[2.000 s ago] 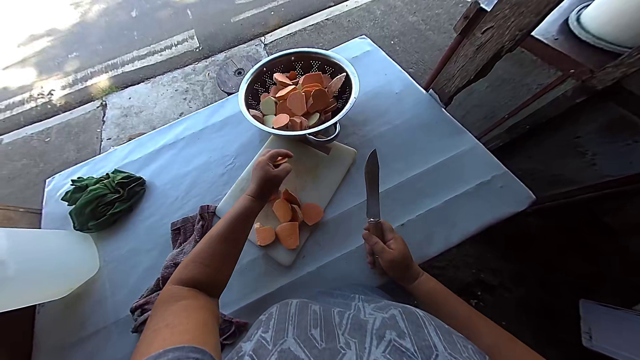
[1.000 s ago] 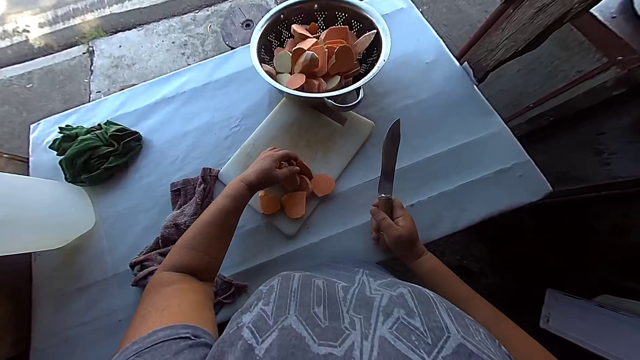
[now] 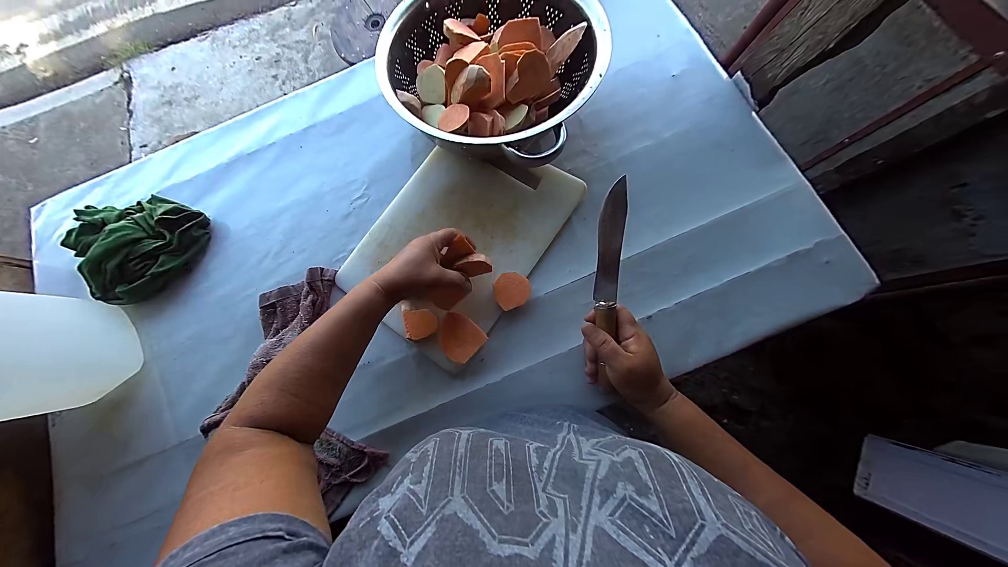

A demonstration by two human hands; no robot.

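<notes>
My left hand (image 3: 429, 269) holds several orange sweet potato pieces (image 3: 472, 264) above a white cutting board (image 3: 441, 201). Other cut pieces lie at the board's near end: a round slice (image 3: 512, 290) at its right edge and a larger chunk (image 3: 462, 337) nearer me. In my right hand (image 3: 626, 356) is the wooden handle of a knife (image 3: 611, 236), its blade pointing away from me, to the right of the board. A steel colander (image 3: 488, 140) heaped with sweet potato pieces (image 3: 496, 75) stands at the board's far end.
A bunched green cloth (image 3: 146, 248) lies on the covered table (image 3: 693, 236) at the left, with a translucent plastic container (image 3: 63, 354) nearer me. A purplish towel (image 3: 276, 331) is partly under my left arm. Beyond the table's far edge is concrete paving (image 3: 228, 71).
My left hand has come down from over the middle of the board to the pieces at its near end and taken hold of several. My right hand keeps the knife. The view has shifted.
</notes>
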